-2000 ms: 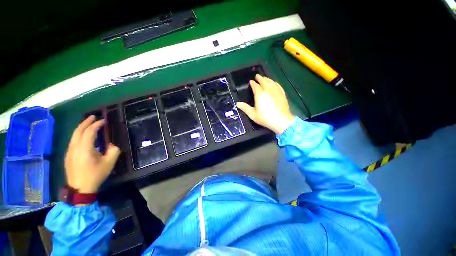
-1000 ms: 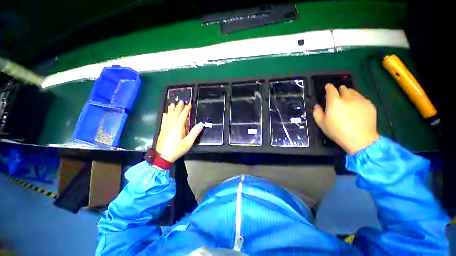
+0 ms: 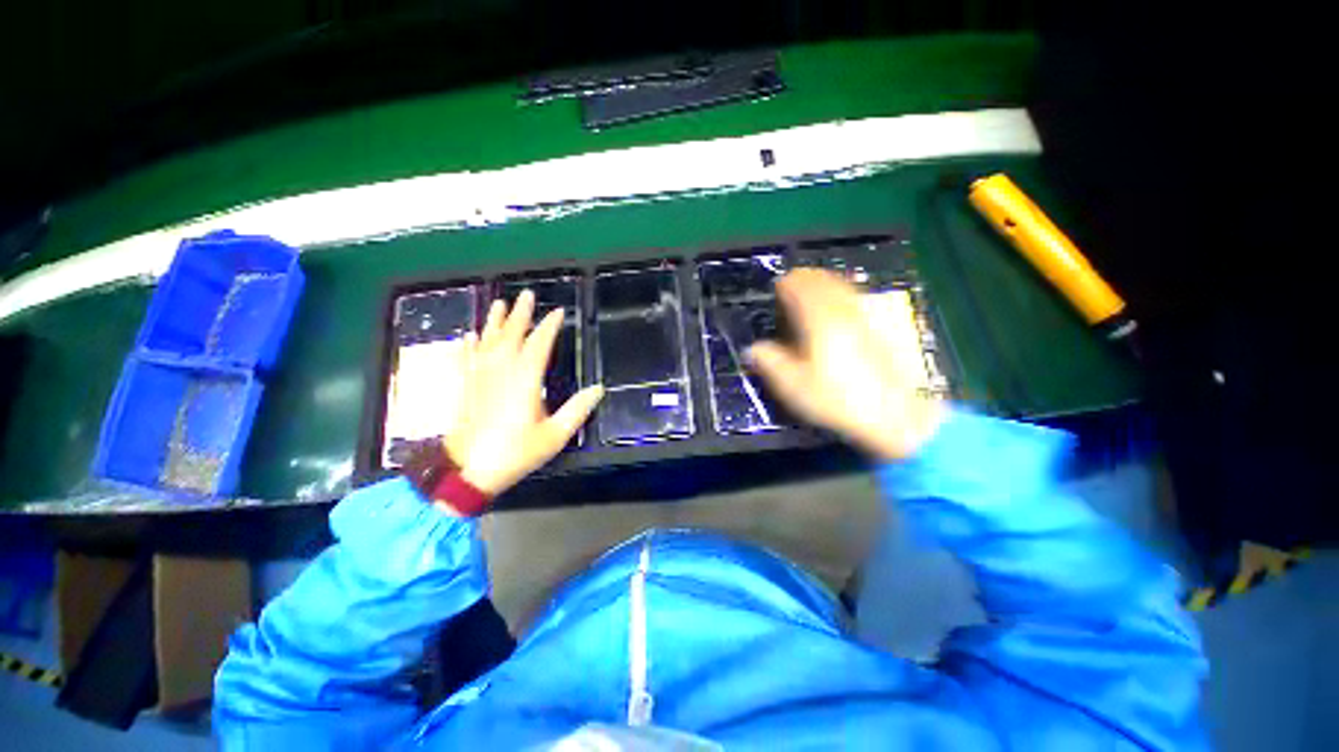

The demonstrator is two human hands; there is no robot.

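A black phone tray (image 3: 588,473) lies lengthwise before me with a row of several phones. The leftmost phone (image 3: 423,394) and the rightmost phone, partly behind my right hand, show bright pale areas. The middle phone (image 3: 642,345) and those beside it look dark and glossy, with small white labels on some. My left hand (image 3: 514,385) lies spread over the second phone from the left, hiding part of it. My right hand (image 3: 844,360) is blurred over the fourth and fifth phones, thumb apart from the fingers, with nothing visible in it.
A yellow electric screwdriver (image 3: 1046,250) lies right of the tray. A blue two-part screw bin (image 3: 206,360) with grey grains stands at the left. A white edge strip (image 3: 617,174) runs behind the tray, with dark flat pieces (image 3: 683,91) beyond it. Cardboard (image 3: 206,632) shows below left.
My left hand has moved right from the leftmost phone to the second. My right hand has moved left from the rightmost phone. Pale areas now show on both end phones. The view has shifted.
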